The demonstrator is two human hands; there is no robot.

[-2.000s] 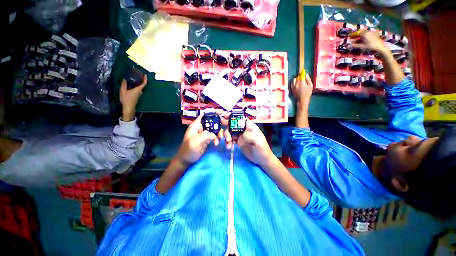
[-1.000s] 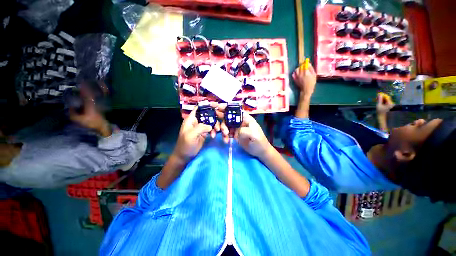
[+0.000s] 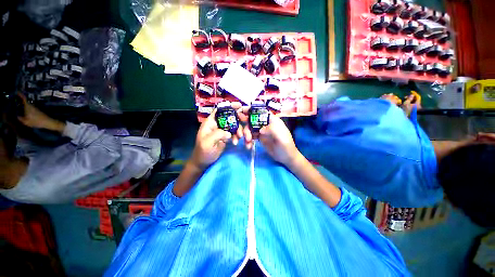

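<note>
My left hand (image 3: 209,138) holds a black smartwatch (image 3: 227,119), its screen lit with green and white. My right hand (image 3: 275,137) holds a second black smartwatch (image 3: 259,117), also lit green and white. The two watches are side by side, just in front of the near edge of a red-pink blister tray (image 3: 305,76). The tray holds several watches with black bands and white labels, and some of its right pockets are bare. A white paper slip (image 3: 242,83) lies over watches in the middle of the tray. The straps behind the held watches are mostly hidden.
Yellow sheets (image 3: 166,39) lie left of the tray. Bagged watches (image 3: 54,67) are at far left, beside a worker in grey (image 3: 81,162). Another filled red tray (image 3: 359,43) lies at right, beyond a worker in blue (image 3: 374,140). A tray edge shows at the back.
Both held watch screens now show green, where white icons showed one second ago. The blue worker has leaned and drawn the near hand away from the wooden edge. The grey worker's hand has moved left.
</note>
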